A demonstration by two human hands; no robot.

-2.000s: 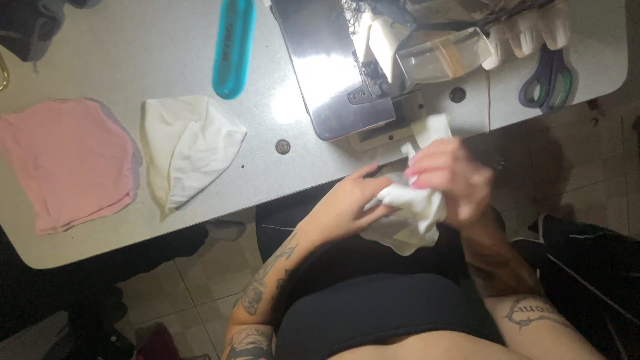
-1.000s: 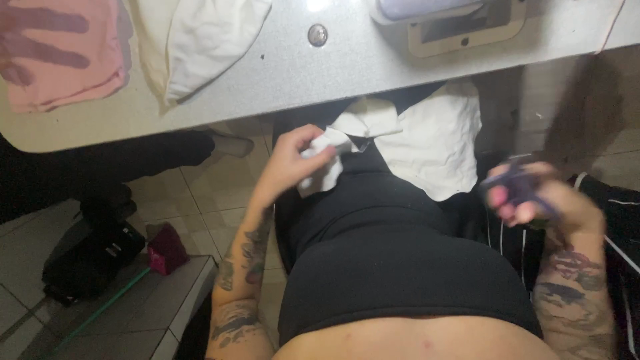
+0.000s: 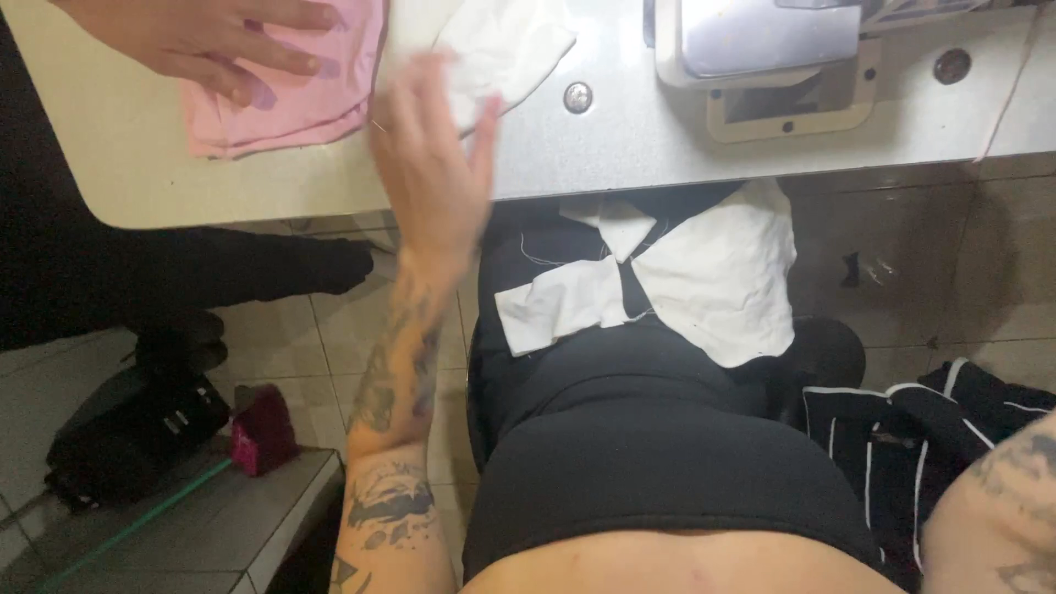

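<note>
My left hand (image 3: 433, 132), blurred, reaches over the table edge to a white fabric piece (image 3: 507, 49), its fingers apart at the cloth's left side; whether it grips the cloth is unclear. My right hand is out of view; only part of that arm shows at the lower right. On my lap lie a large white cloth piece (image 3: 722, 276), a smaller white strip (image 3: 565, 301) and a white scrap (image 3: 623, 227), with loose threads about them. Left of my left hand, a pink fabric piece (image 3: 322, 99) lies flat on the table (image 3: 627, 148).
Another person's hand (image 3: 247, 41) rests on the pink fabric. A sewing machine (image 3: 767, 49) stands at the table's upper right. A black bag (image 3: 136, 429) and a magenta item (image 3: 262, 429) sit at the lower left. Black clothing with white piping (image 3: 895, 445) lies at the right.
My left hand has left the white pieces on my lap and moved up to the cloth on the table. My right hand, seen earlier with dark-handled scissors, has gone out of view.
</note>
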